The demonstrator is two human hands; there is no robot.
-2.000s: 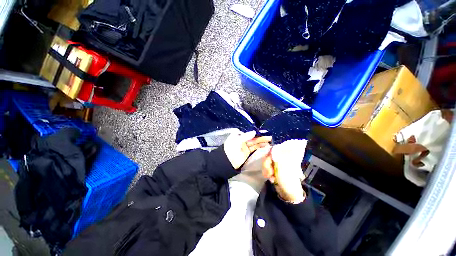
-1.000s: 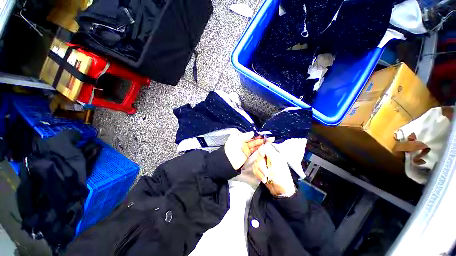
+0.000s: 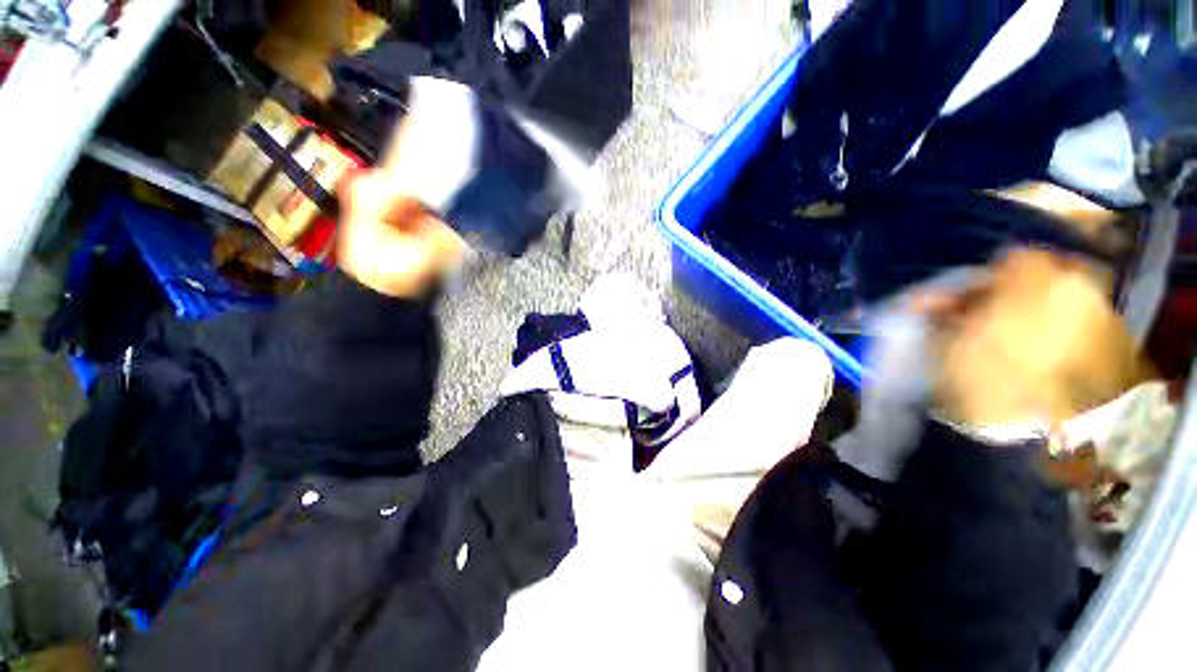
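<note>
My left hand (image 3: pixel 400 243) is raised at the upper left, blurred, with a navy and white garment piece (image 3: pixel 505 190) at its fingers, in front of the black bin. My right hand (image 3: pixel 1037 348) is large and blurred at the right, beside the blue tub. Pale cloth (image 3: pixel 899 361) lies by its fingers and dark cloth shows just above it; its grip is unclear. Another white cloth piece with navy bands (image 3: pixel 624 355) is low in the middle, past my lap. No snips can be made out.
The blue plastic tub (image 3: pixel 755 295) with navy garments stands at upper right. The black fabric bin (image 3: pixel 584 79) is at the top. A strapped carton (image 3: pixel 269 184) is at upper left, a blue crate (image 3: pixel 171 263) and black clothing (image 3: pixel 151 453) at left. A white bag (image 3: pixel 1135 440) is at right.
My hands have moved apart from the middle, left hand up and left with cloth, right hand right towards the tub side. The view has shifted, and the navy cloth spread past my lap has largely gone.
</note>
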